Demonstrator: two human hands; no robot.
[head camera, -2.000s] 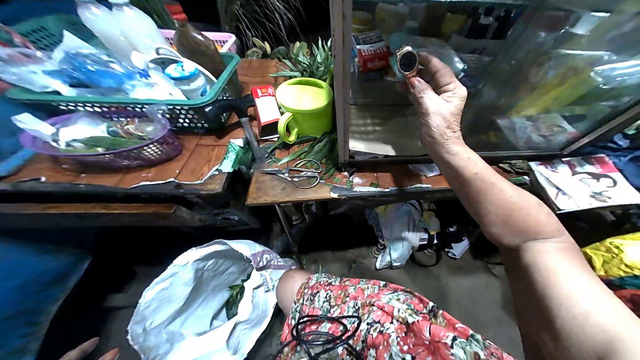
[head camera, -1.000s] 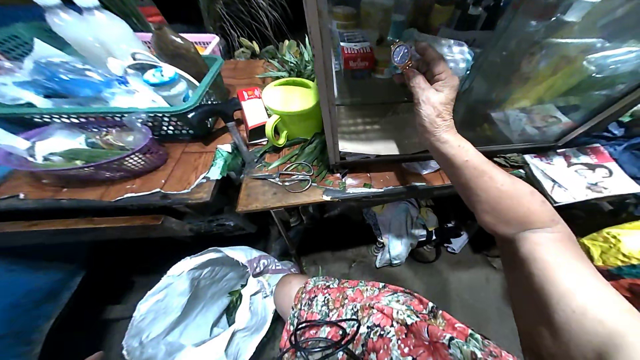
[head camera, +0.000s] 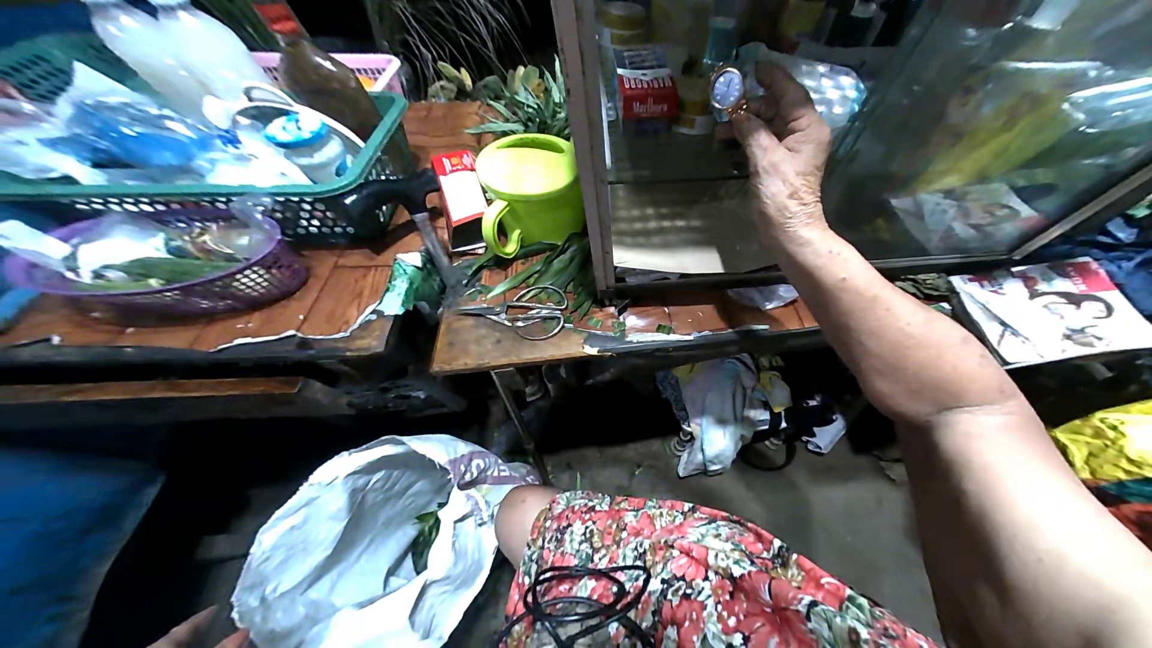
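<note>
My right hand (head camera: 792, 148) is raised in front of the glass-sided cabinet, its fingers closed on a wristwatch (head camera: 726, 88) with a gold-coloured case and a pale dial. Behind it in the cabinet stand a red and white cigarette box (head camera: 646, 90) and several jars. At the bottom left edge only the fingers of my left hand (head camera: 202, 630) show, beside a white plastic sack (head camera: 360, 531) with green leaves inside; whether they hold anything is hidden. A black cord (head camera: 585, 598) lies on the floral cloth (head camera: 711, 576) over my lap.
On the wooden table (head camera: 513, 351) lie scissors (head camera: 526, 312), a hammer (head camera: 430, 238) and cut green leaves, beside a lime green pitcher (head camera: 531, 193). A green basket (head camera: 387, 153) and a purple basket (head camera: 279, 270) stand at left. Magazines (head camera: 1062, 306) lie right of the cabinet.
The watch, still in my right hand, has turned: its face looked dark two seconds ago and is pale now. My left fingers, almost out of view one second ago, show more now.
</note>
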